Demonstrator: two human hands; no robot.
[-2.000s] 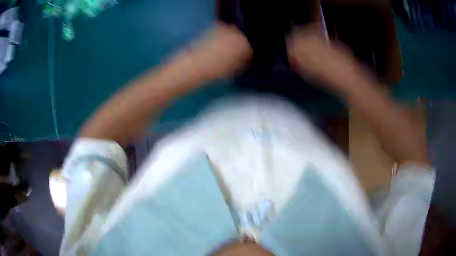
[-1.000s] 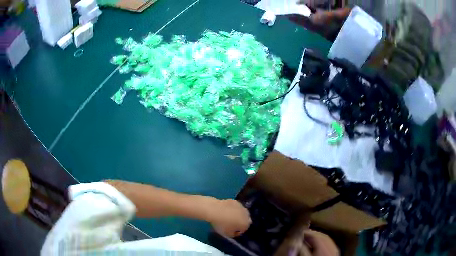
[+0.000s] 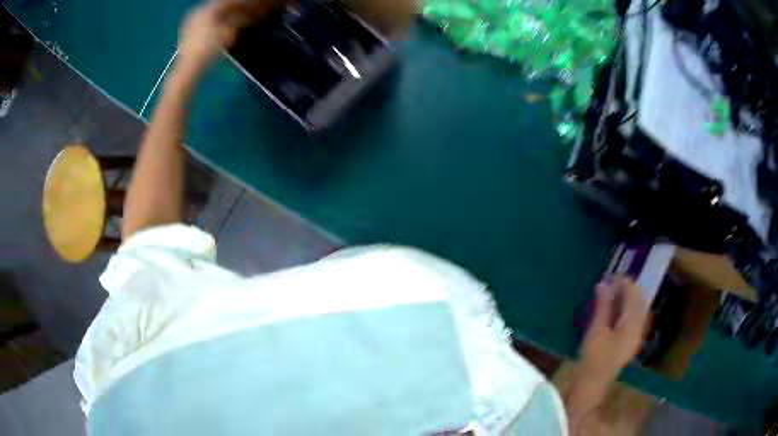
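An open retail carton (image 3: 345, 100) with dark contents sits tilted across the top of the view. My left hand (image 3: 207, 32) is at its far left corner, gripping the edge; the fingertips are blurred and partly cut off by the frame top. A second open carton (image 3: 655, 268), purple and white outside and brown inside, stands at the right near the table's front edge. My right hand (image 3: 621, 308) is on its near side wall with bent fingers. What lies inside the second carton is dark and hard to make out.
A green accessory pile (image 3: 533, 34) lies at the upper right. Black cables (image 3: 627, 162) and a white sheet (image 3: 691, 111) are beyond the right carton. A round stool (image 3: 74, 203) stands left of the green table (image 3: 444, 170).
The view has turned and shifted. My hands, close together at the cartons before, are now far apart: the left has gone with one carton to the left, the right is at the other carton.
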